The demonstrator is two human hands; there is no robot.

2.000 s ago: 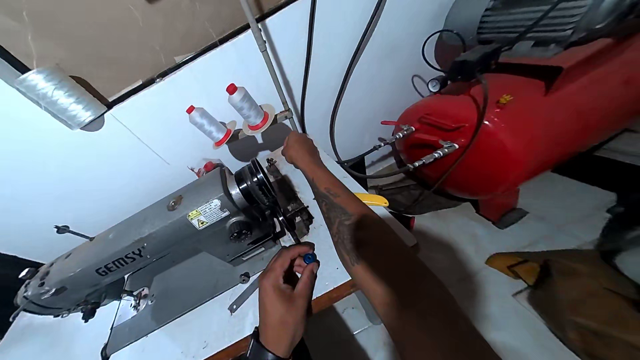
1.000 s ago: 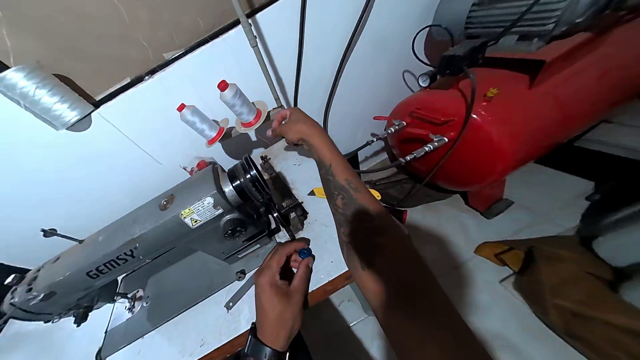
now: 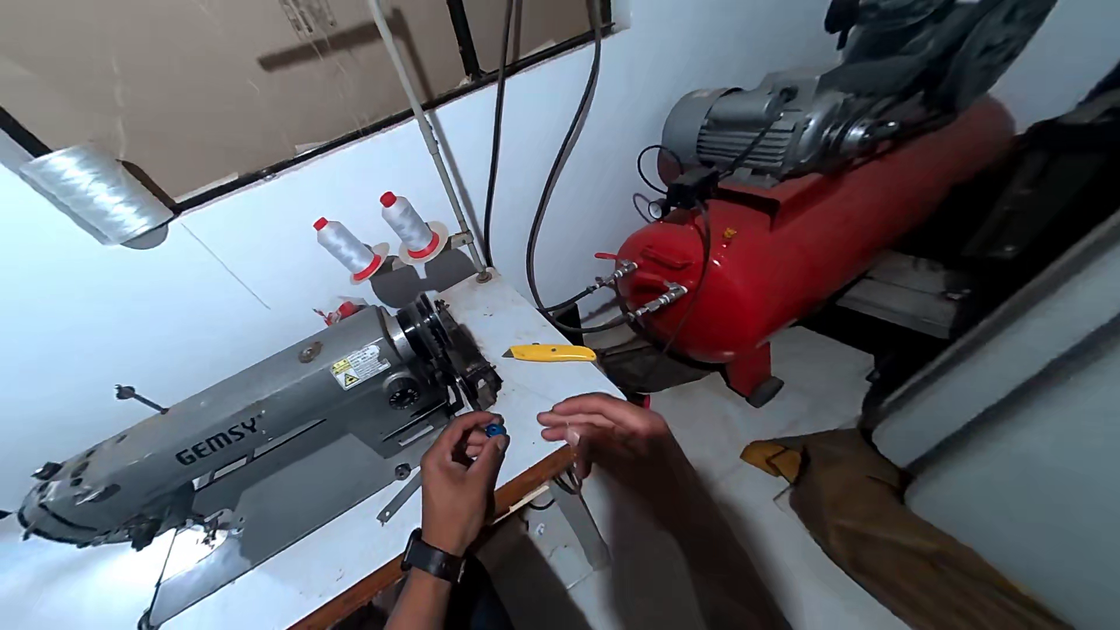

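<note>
My left hand [image 3: 462, 472], with a dark watch on its wrist, pinches a small blue object [image 3: 495, 430] between thumb and fingers, over the table's front edge. What the object is cannot be made out. My right hand [image 3: 604, 429] is a little to its right, fingers extended and slightly apart, with nothing visible in it. A grey Gemsy industrial sewing machine [image 3: 254, 429] lies to the left, its handwheel [image 3: 429, 328] beyond my left hand. A yellow utility knife [image 3: 551, 353] rests on the white tabletop [image 3: 534, 398] beyond my right hand, its blade tip showing.
Two white thread cones [image 3: 407, 226] with red tips stand behind the machine beside a thin metal pole [image 3: 429, 136]. A larger thread spool [image 3: 96, 194] is at upper left. Black hoses [image 3: 570, 144] hang toward a red air compressor [image 3: 744, 271]. Brown cloth [image 3: 849, 516] lies at right.
My right hand has come back from near the thread cones to beside my left hand, uncovering the yellow knife. My left hand still holds the blue object. The view has shifted to the right.
</note>
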